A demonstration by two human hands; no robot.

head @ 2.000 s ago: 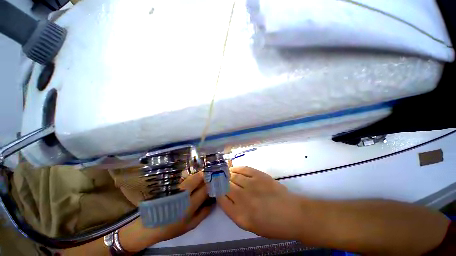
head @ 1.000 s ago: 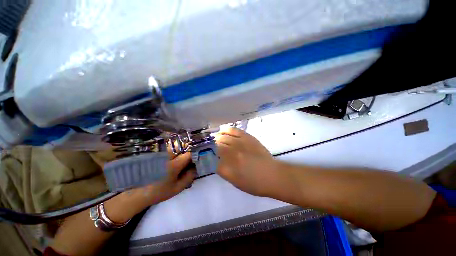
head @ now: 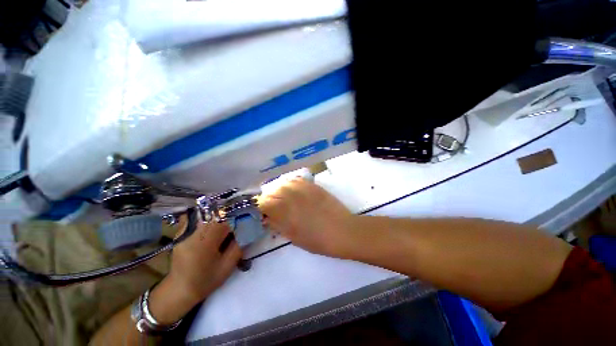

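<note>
The white sewing machine head (head: 223, 88) with a blue stripe fills the upper left. My left hand (head: 206, 257), with a metal watch at the wrist, is below it, fingers bent beside the needle area. My right hand (head: 307, 216) is on the other side of a small grey part (head: 248, 230), fingers curled in against the metal parts. Both sets of fingertips are partly hidden, and I cannot tell what they hold. Tan cloth (head: 61, 270) lies heaped at the left, behind the tension dial's grey knob (head: 132, 233).
A black cloth-like shape (head: 432, 61) hangs over the machine at upper centre. A phone (head: 408, 147) with a lit screen lies behind the needle area, near a coiled cable. A brown patch (head: 537, 161) is on the white table. A ruler-marked edge (head: 304, 321) runs along the front.
The view has shifted, so the machine head and both hands appear further left. The phone and more machine lettering now show. Both hands stay close together at the needle area.
</note>
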